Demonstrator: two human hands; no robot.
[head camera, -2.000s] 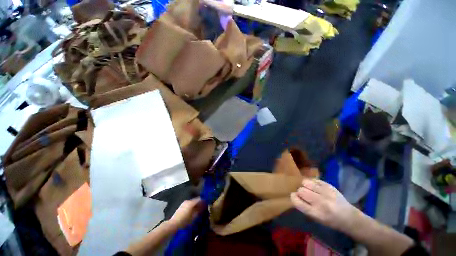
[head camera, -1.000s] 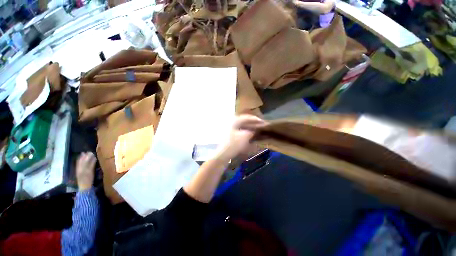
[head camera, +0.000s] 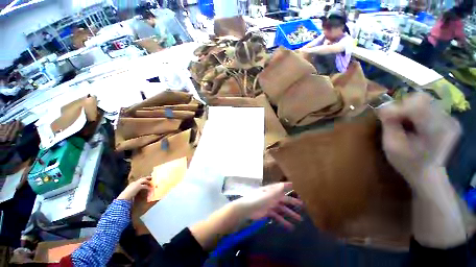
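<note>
A brown bag body (head camera: 334, 174) hangs in front of me on the right, blurred, its broad side towards me. My right hand (head camera: 417, 130) is closed at its upper right edge, fingers curled and blurred. My left hand (head camera: 271, 203) is just left of the bag, fingers spread, holding nothing; a small gap seems to separate it from the bag. White sheets (head camera: 235, 138) lie on the brown pieces left of centre, partly behind my left forearm.
A heap of brown bags and straps (head camera: 229, 68) lies beyond. Another person's hand (head camera: 137, 187) touches an orange patch (head camera: 168, 177) at left. A green machine (head camera: 57, 167) stands far left. A person (head camera: 334, 44) works beyond, beside a blue crate (head camera: 297, 34).
The view has turned leftward and up. The bag now hangs broad side on. My left hand has let go of its edge and opened. The neighbour's hand has reached the orange patch.
</note>
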